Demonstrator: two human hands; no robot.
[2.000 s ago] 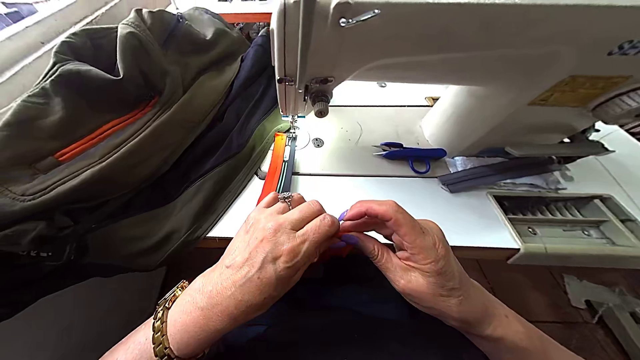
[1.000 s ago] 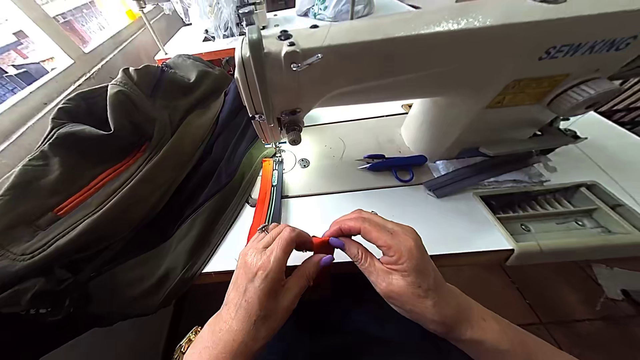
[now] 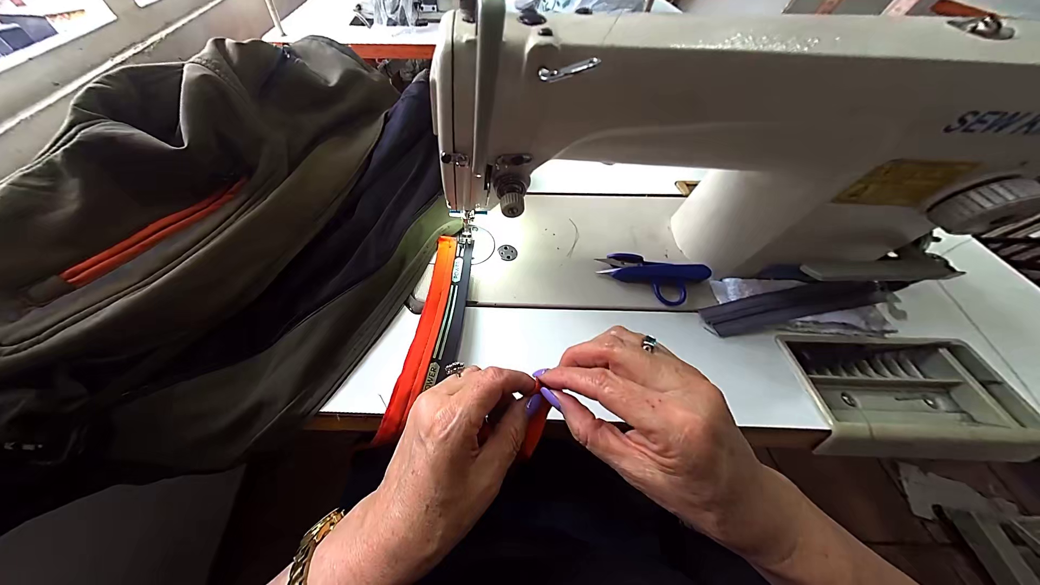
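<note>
My left hand point(image 3: 463, 447) and my right hand point(image 3: 650, 406) meet at the table's front edge, fingertips pinching the end of an orange zipper tape point(image 3: 534, 431) between them. Left of my left hand, an orange zipper point(image 3: 422, 349) lies beside a dark printed tape point(image 3: 459, 313); both run up to the presser foot point(image 3: 466, 236) of the sewing machine point(image 3: 731, 106). An olive jacket point(image 3: 187, 244) with an orange-trimmed pocket is heaped to the left, its edge reaching the needle area.
Blue thread snips point(image 3: 662, 272) lie on the machine bed. Right of them is a dark grey zipper piece point(image 3: 792, 307) on clear plastic. A grey compartment tray point(image 3: 918, 390) is set at the table's right front. Another worktable point(image 3: 357, 32) stands behind.
My fingertips have come closer together on the orange tape; one second ago a short stretch of it showed between them. The jacket and snips have stayed in place.
</note>
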